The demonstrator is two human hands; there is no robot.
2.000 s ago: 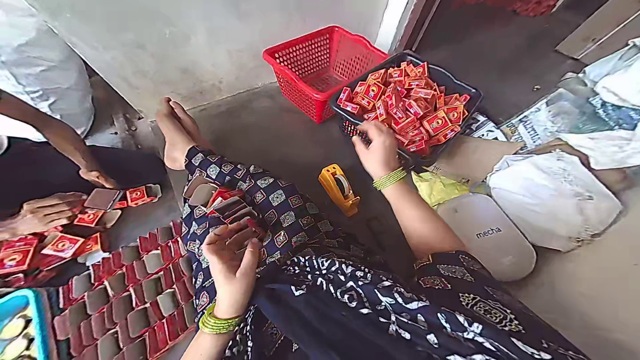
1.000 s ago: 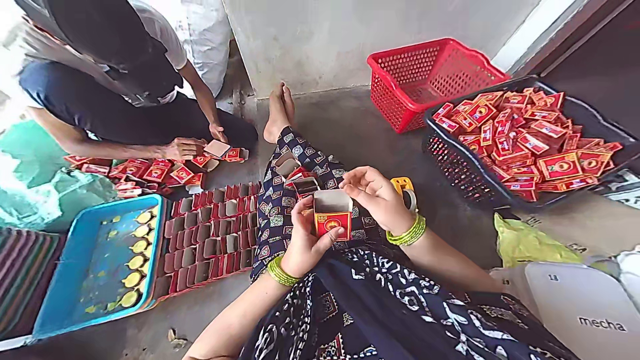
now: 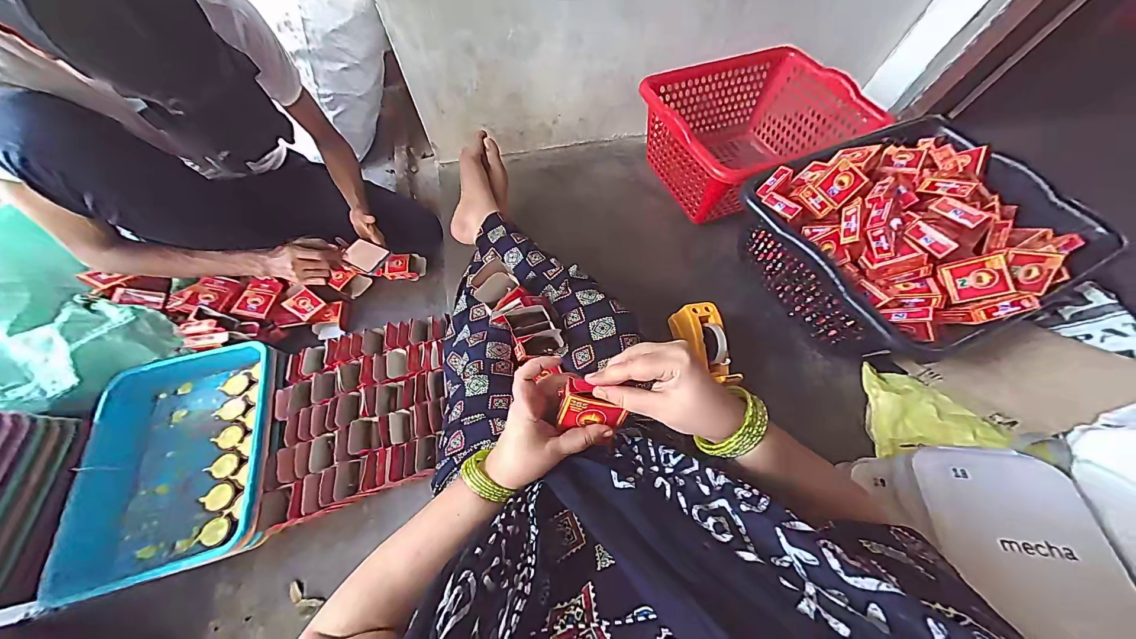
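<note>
Over my lap, my left hand [image 3: 546, 422] holds a small red printed carton [image 3: 587, 411] from below and the left. The fingertips of my right hand [image 3: 666, 386] pinch the carton's upper edge at its flap. Just beyond my hands, several small open cartons [image 3: 532, 324] lie on my patterned trousers between my legs. A black plastic basket [image 3: 803, 306], heaped with red cartons [image 3: 976, 277], stands at the right. On the floor beside my right hand is a yellow tape dispenser [image 3: 697, 327].
A red basket [image 3: 679, 169] touches the black one. At the left are rows of open cartons [image 3: 355, 417], a blue tray [image 3: 124, 426] with small yellow pieces, and a seated person whose hands [image 3: 306, 262] handle cartons beside a loose pile. A yellow-green plastic bag [image 3: 914, 413] lies at the right.
My right hand was by the black basket two seconds ago and is now at the carton. The carton's open top, visible one second ago, is now covered by its flap and my fingers.
</note>
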